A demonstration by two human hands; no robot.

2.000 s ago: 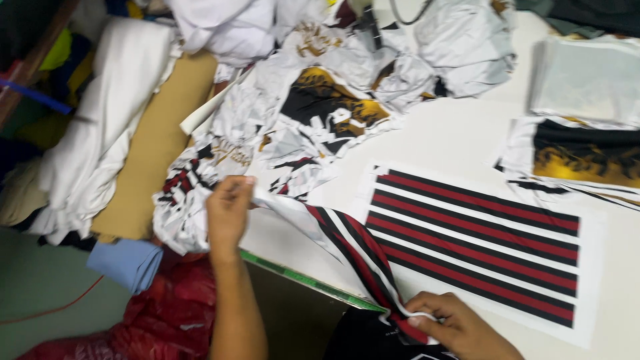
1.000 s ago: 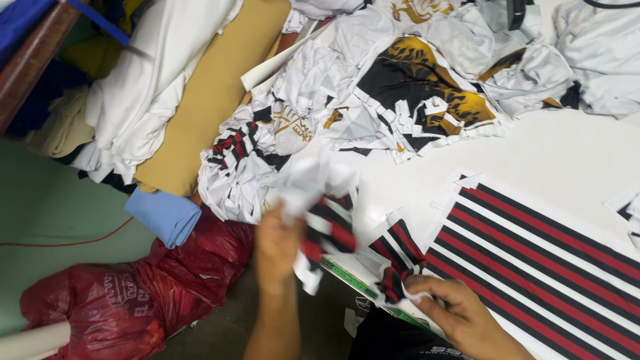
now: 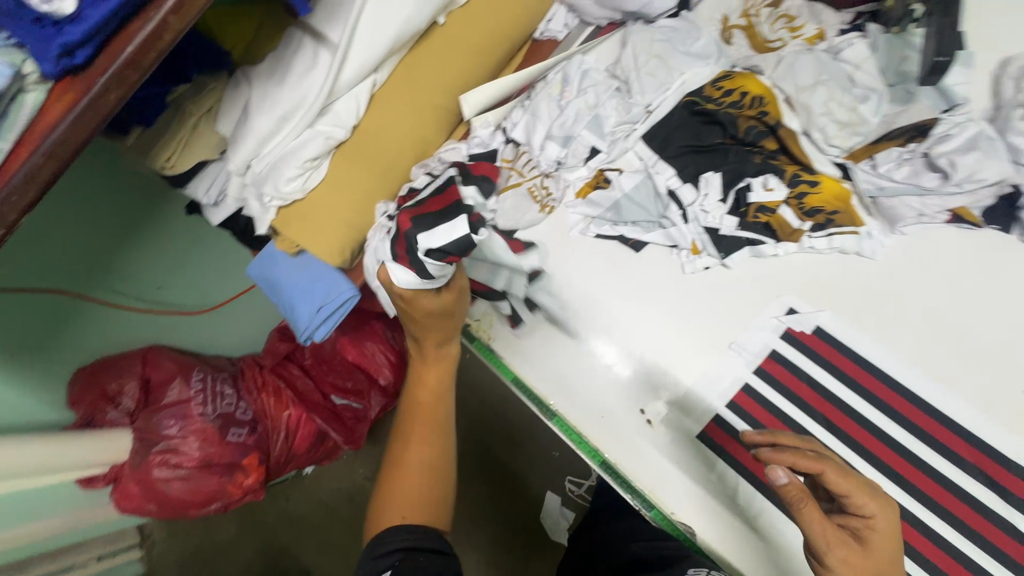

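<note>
My left hand (image 3: pixel 430 304) grips a crumpled bunch of red, black and white striped fabric (image 3: pixel 436 220) at the heap by the table's left end. Part of the bunch, to the right of the hand, is blurred. A flat striped fabric panel (image 3: pixel 872 408) in red, black and white lies on the white table (image 3: pixel 632 320). Over its lower left part is my right hand (image 3: pixel 840 496), fingers apart and curved, with nothing held in them. Whether its fingertips touch the panel cannot be told.
White, black and gold fabric scraps (image 3: pixel 712 160) cover the table's far side. A tan fabric roll (image 3: pixel 416 120), white cloth (image 3: pixel 296 104) and folded blue cloth (image 3: pixel 304 292) lie left. Below are red plastic bags (image 3: pixel 232 416). A green measuring tape (image 3: pixel 560 424) runs along the table's near edge.
The striped strip stretched between both hands two seconds ago is no longer between them. My left hand has moved to the scrap heap with bunched striped fabric. My right hand has let go of its piece.
</note>
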